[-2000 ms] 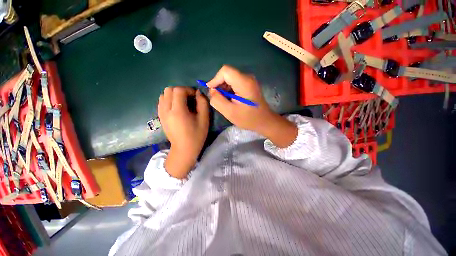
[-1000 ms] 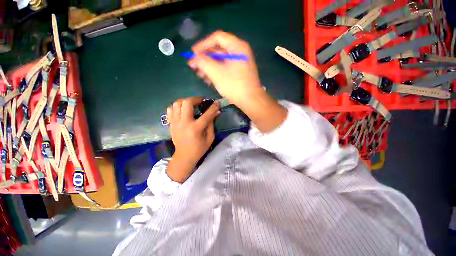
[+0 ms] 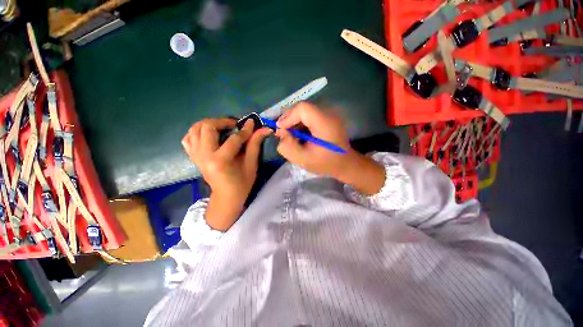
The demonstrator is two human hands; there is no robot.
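My left hand [image 3: 224, 152] pinches a small dark watch head [image 3: 250, 121] between thumb and fingers above the green mat [image 3: 140, 121]. Its pale blue-grey strap [image 3: 297, 95] points away to the upper right, with holes along it. My right hand [image 3: 314, 142] holds a slim blue pen-like applicator [image 3: 319, 142], its front end at the right side of the watch head. The exact contact of the tip is too small to tell. A small round white dip cup [image 3: 182, 45] stands on the mat at the upper left.
Red trays of strapped watches stand at the left [image 3: 96, 191] and right [image 3: 422, 115]. One beige strap [image 3: 374, 51] overhangs the right tray's edge onto the mat. Red crates [image 3: 466, 185] are below the right tray. A wooden strip [image 3: 89, 19] lies at the far left.
My right hand has moved back from near the dip cup to the watch, bringing the blue applicator to it. The watch in my left hand is turned, its strap now pointing up and right.
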